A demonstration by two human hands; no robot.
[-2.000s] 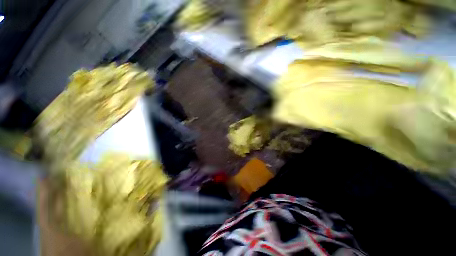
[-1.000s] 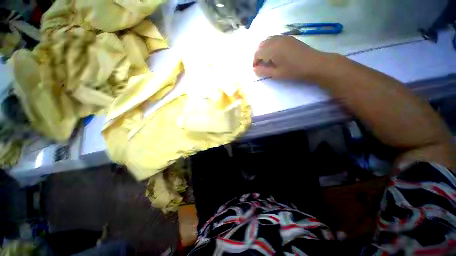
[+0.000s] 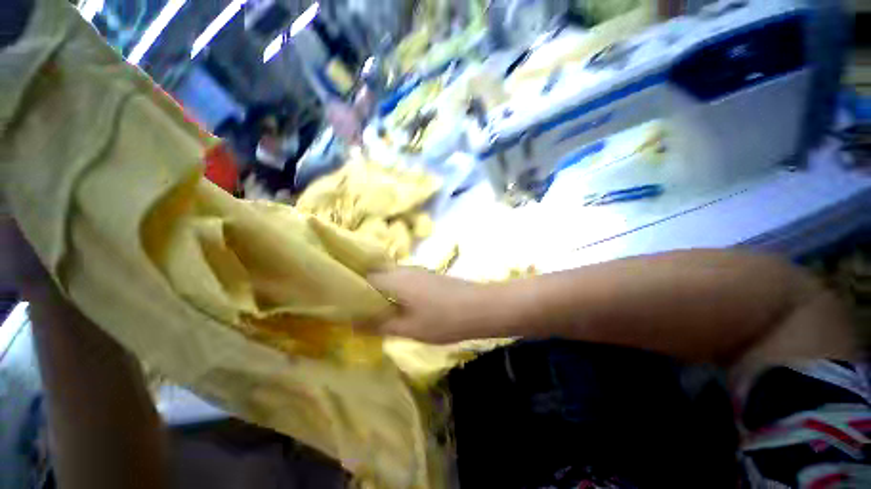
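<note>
A yellow garment piece (image 3: 277, 267) is lifted and stretched across the left half of the head view, with its lower part hanging down. My right hand (image 3: 415, 301) grips its right side near the middle of the view; the fingers are partly hidden by the fabric. My left forearm rises at the lower left, but my left hand is hidden behind the fabric or cut off, so its grip cannot be told. The sewing machine (image 3: 592, 124) stands behind at the right. The image is blurred.
A heap of yellow pieces (image 3: 368, 196) lies left of the machine head. Blue thread snips (image 3: 626, 194) lie on the white machine table (image 3: 716, 215). A person (image 3: 274, 148) shows blurred in the background, with strip lights above.
The view has swung up and left. The yellow piece has gone from the table's front edge to being held up. My right hand has moved from the bed onto the fabric, and my left forearm has appeared.
</note>
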